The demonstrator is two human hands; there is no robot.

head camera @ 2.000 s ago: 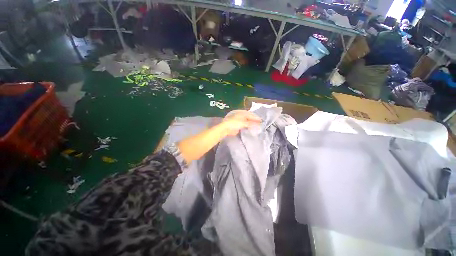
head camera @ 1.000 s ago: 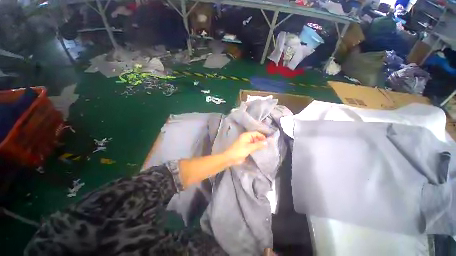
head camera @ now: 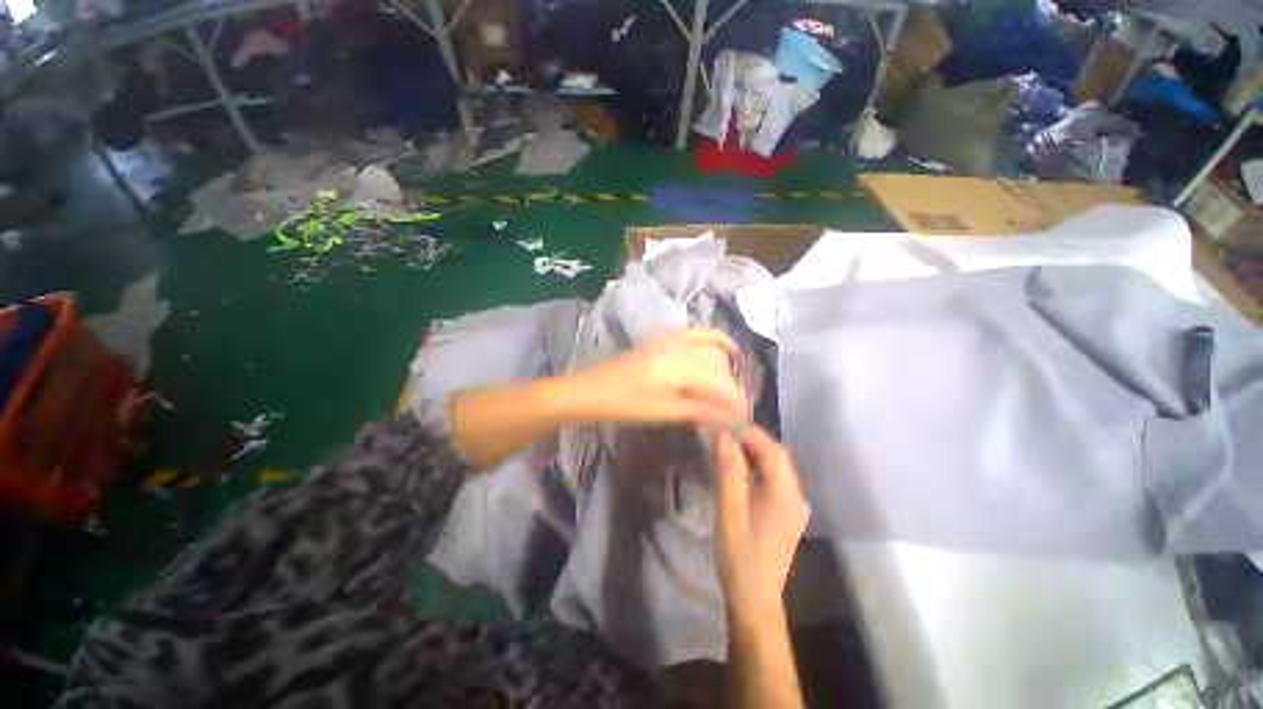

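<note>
A crumpled light grey garment (head camera: 644, 568) hangs in a heap in front of me, left of the table. My left hand (head camera: 672, 381) reaches across it from the left, blurred, with fingers bent. My right hand (head camera: 759, 506) comes up from below, its fingertips meeting those of my left hand at the heap's right side. Whether the fingertips pinch cloth between them cannot be made out. Flat grey cut panels (head camera: 970, 402) lie on the white table cover (head camera: 956, 637) to the right, with a folded part at their right end.
More grey cloth (head camera: 499, 363) lies left of the heap. Brown cardboard (head camera: 970, 205) is behind the table. An orange basket (head camera: 56, 416) stands on the green floor at left. Scraps litter the floor. A light blue bucket (head camera: 806, 58) and a long bench are at the back.
My right hand has come into view and met my left hand over the garment. The view has shifted, so the table and panels sit higher and further left.
</note>
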